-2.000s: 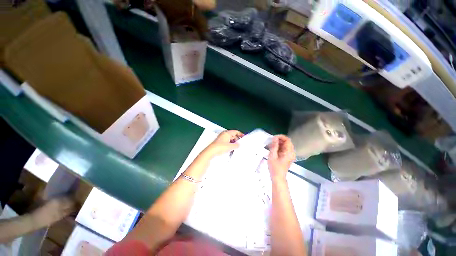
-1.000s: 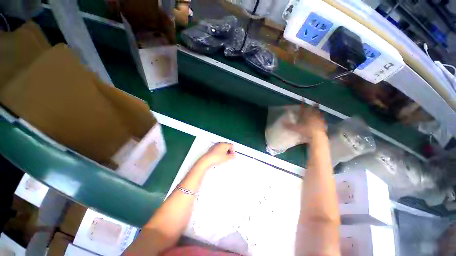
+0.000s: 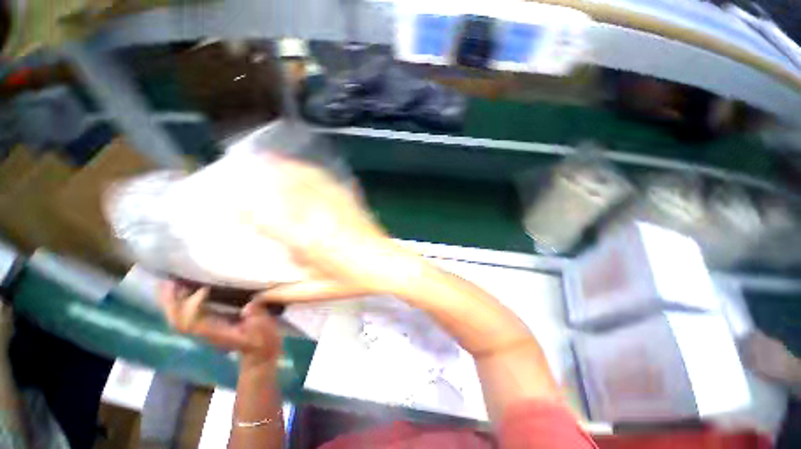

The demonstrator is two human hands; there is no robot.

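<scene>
A bagged appliance unit (image 3: 211, 224), pale and blurred in clear plastic, is held up at left centre, over the belt and in front of brown open boxes. My right hand (image 3: 307, 206) is spread over its top and near side and grips it. My left hand (image 3: 220, 324) is below it, palm up with fingers curled, at its lower edge beside a dark strip. Whether the left hand bears the unit is hidden by blur. White leaflets (image 3: 395, 346) with faint print lie on the white board in front of me.
Two closed retail boxes (image 3: 615, 272) are stacked at right. More bagged units (image 3: 580, 197) lie on the green belt (image 3: 439, 210) behind them. Black bagged bundles (image 3: 378, 96) lie on the far side. A power strip (image 3: 492, 39) hangs above. Brown open boxes (image 3: 97, 188) stand at left. A person's hand (image 3: 773, 359) shows at far right.
My right hand has moved from the belt to the left with a bagged unit. My left hand has left the leaflets and moved left and down under the unit. The view has turned.
</scene>
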